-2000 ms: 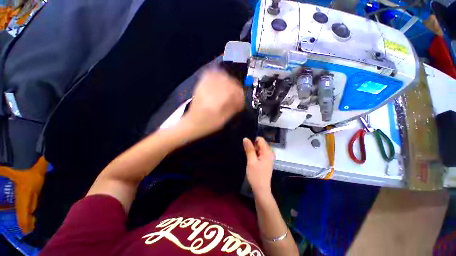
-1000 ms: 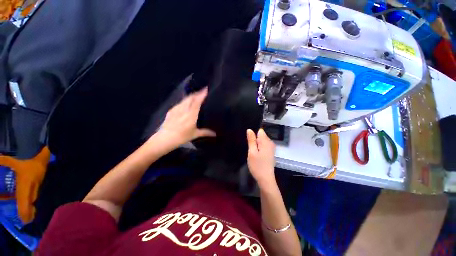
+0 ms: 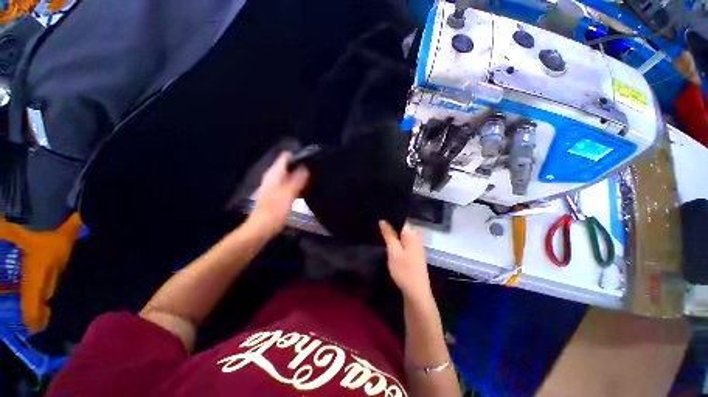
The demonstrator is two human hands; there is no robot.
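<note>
A black cut panel (image 3: 353,182) lies on the table front, its right edge beside the needle area (image 3: 439,151) of the white and blue overlock machine (image 3: 536,77). My left hand (image 3: 281,194) is closed on the panel's left edge, slightly blurred. My right hand (image 3: 405,252) holds the panel's near right edge between thumb and fingers, just in front of the needle area. The presser foot itself is hidden among dark parts and cloth.
A large black panel stack (image 3: 186,124) lies left, with grey panels (image 3: 116,62) beyond. Orange fabric (image 3: 39,264) hangs over a blue crate (image 3: 23,341). Red-handled scissors (image 3: 559,242), green-handled scissors (image 3: 601,242) and a yellow-orange handled tool (image 3: 518,244) lie on the white machine table (image 3: 481,240).
My left hand has gone from spread flat to closed on the panel's left edge. The panel's near left part is drawn back, baring some white table. My right hand has moved slightly toward me.
</note>
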